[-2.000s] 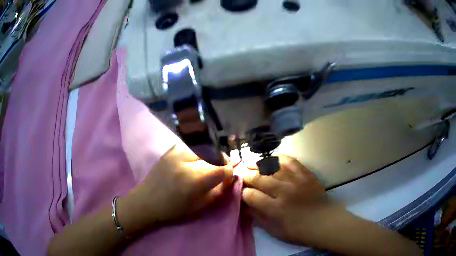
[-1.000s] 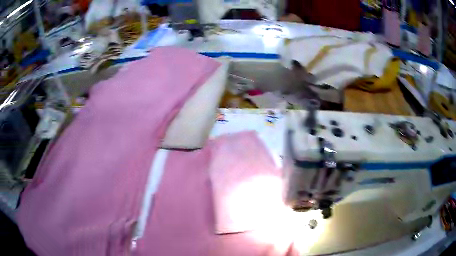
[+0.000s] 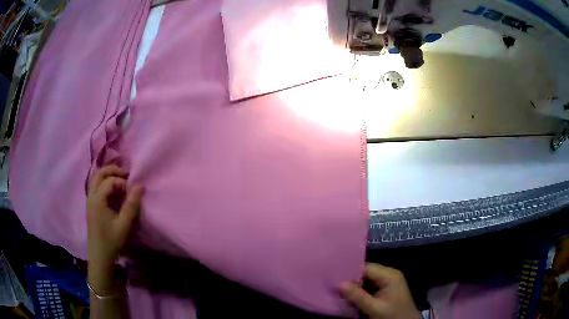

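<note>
A large pink garment panel (image 3: 249,180) lies over the table's front edge, left of the needle area. A stitched line runs down its right edge. My right hand (image 3: 380,290) pinches its lower right corner. My left hand (image 3: 113,209) is at its left side, fingers curled and touching pink cloth; whether they grip it is unclear. A small pink piece (image 3: 281,50) lies on the panel beside the sewing machine head (image 3: 365,28). The presser foot and needle are lost in the lamp glare.
Stacked pink panels (image 3: 62,124) lie along the left and hang over the front edge. A marked tape (image 3: 462,215) runs along the table's front edge. Blue crates stand below at the left (image 3: 53,293) and right (image 3: 530,280); pink cloth (image 3: 477,302) lies beside the right one.
The view swung up and away, then back down to the table. My hands were together at the needle; now they are wide apart at the panel's sides, and the panel lies spread out.
</note>
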